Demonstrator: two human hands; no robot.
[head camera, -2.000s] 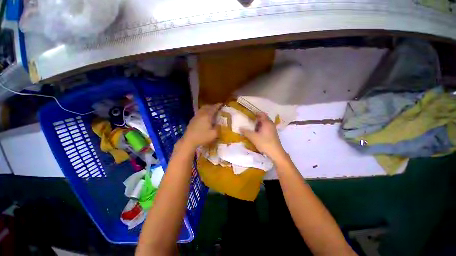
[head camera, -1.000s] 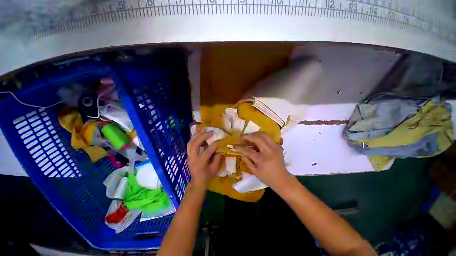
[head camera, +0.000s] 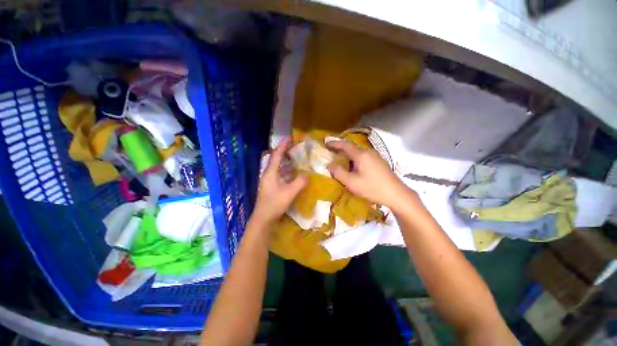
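Mustard garment pieces (head camera: 308, 244) lie on the white bench, hanging over its front edge. Small white cut pieces (head camera: 353, 240) lie loose on the mustard cloth. My left hand (head camera: 279, 184) is at the left of the pile with thumb and fingers at a pale and mustard piece. My right hand (head camera: 365, 170) is at the right, its fingertips on a small pale piece (head camera: 312, 155) between both hands. The fingers hide part of the pieces. A striped folded edge (head camera: 380, 145) shows behind my right hand.
A blue basket (head camera: 210, 169) stands at the left with scraps, a green bag (head camera: 166, 246) and a thread cone (head camera: 141, 150). A grey and olive cloth bundle (head camera: 521, 206) lies on the bench (head camera: 440, 213) at the right. The white table (head camera: 433, 23) overhangs behind.
The view has shifted and turned. Both hands have moved from lower on the pile to its upper part, and a pale piece is now between them.
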